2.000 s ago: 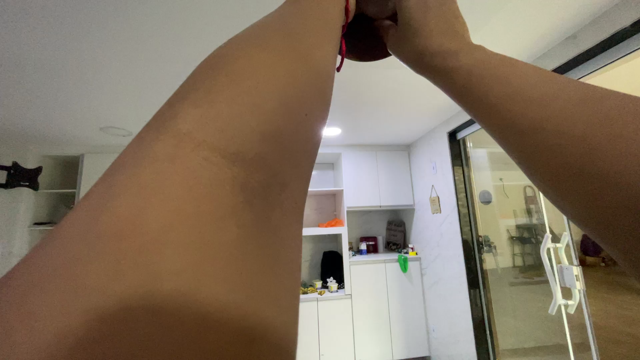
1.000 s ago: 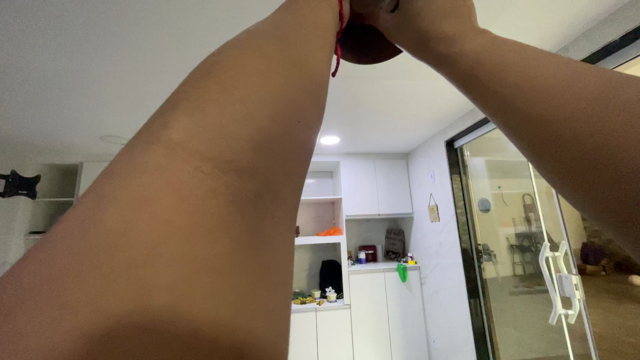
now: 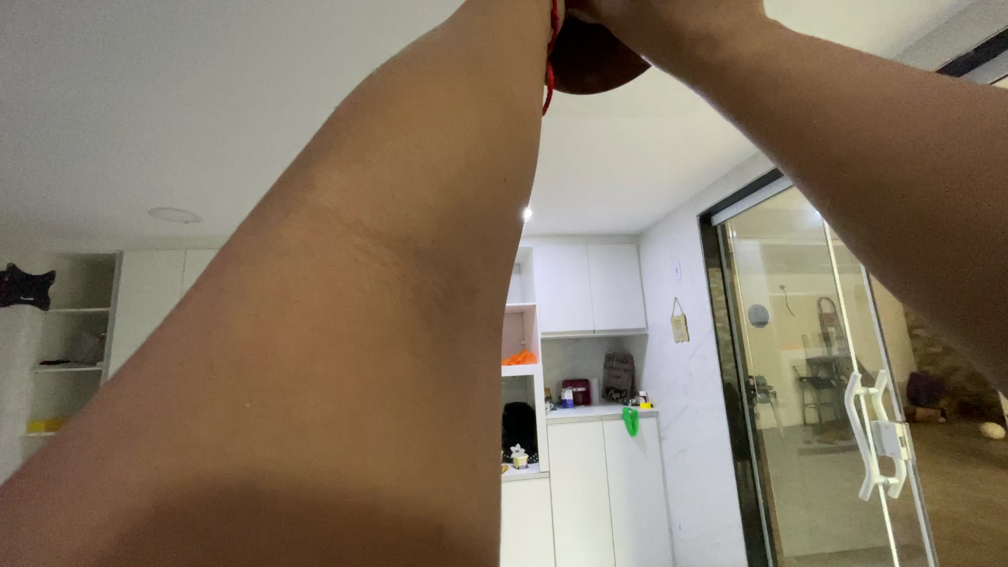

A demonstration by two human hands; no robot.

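Observation:
Both my arms reach up toward the ceiling. At the top edge my right hand [image 3: 669,12] is partly in view beside a dark brown rounded object [image 3: 600,61], whose kind I cannot tell. The fingers are mostly cut off by the frame, so its grip does not show. My left hand lies beyond the top edge, hidden by the frame; only its forearm shows, with a red cord [image 3: 550,75] hanging at the wrist. The dark object sits between the two wrists, below the ceiling.
White cabinets [image 3: 606,291] with open shelves stand at the back, bearing a paper bag [image 3: 618,376], an orange item [image 3: 520,358] and a green item [image 3: 630,420]. On the right is a glass door [image 3: 803,354] with a white handle [image 3: 874,437]. A black wall bracket [image 3: 27,287] is at far left.
The view has shifted somewhat. Both arms stay raised, and the dark rounded object remains between the wrists near the top edge.

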